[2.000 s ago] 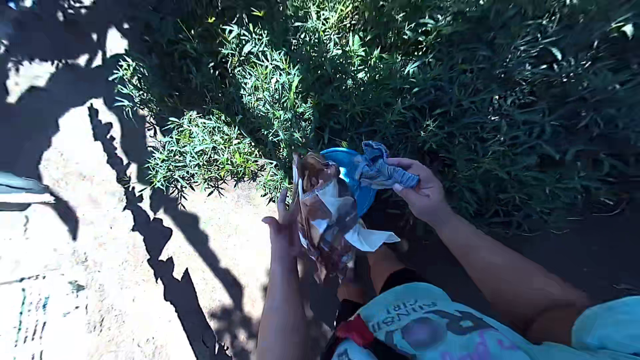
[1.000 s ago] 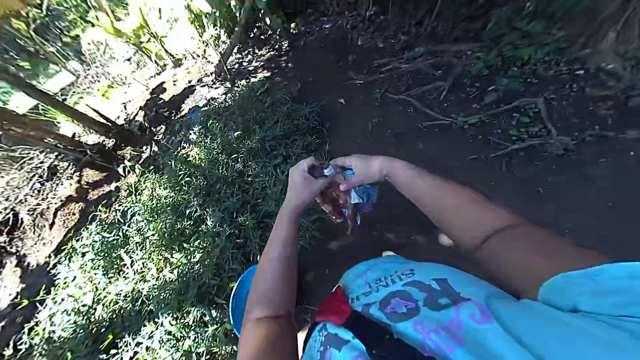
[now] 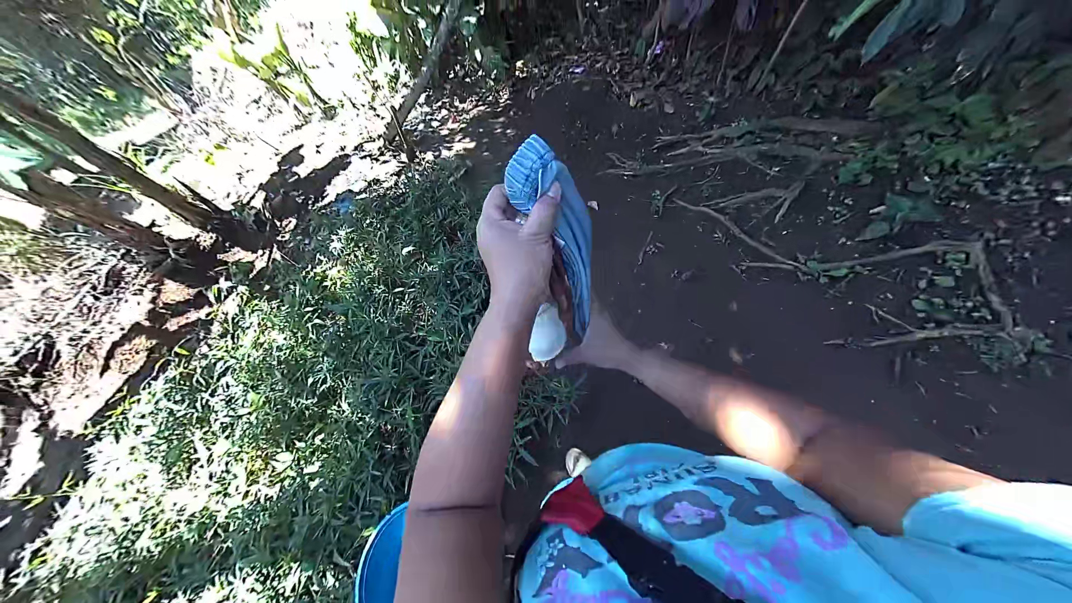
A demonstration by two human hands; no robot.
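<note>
A blue cloth garment [image 3: 576,239] with a gathered elastic edge hangs between my hands at mid-view. My left hand [image 3: 519,243] grips its upper part near the gathered edge, thumb on top. Lower down, my right hand [image 3: 599,339] is at the garment's bottom end, its fingers largely hidden behind the cloth. Brown and white cloth [image 3: 548,333] shows beside the blue fabric, between the hands. A blue plastic tub or bucket [image 3: 378,557] is partly visible at the bottom, behind my left forearm.
Leafy low plants [image 3: 360,335] grow left of my hands. Dark bare soil [image 3: 670,335] lies to the right, with exposed roots or branches [image 3: 921,251] across it. Thin trunks [image 3: 126,184] lean at the upper left.
The small bunched cloth held between both hands is now stretched lengthwise, with my hands farther apart. Two seconds ago the blue tub was by my left hand; now it is low at the left.
</note>
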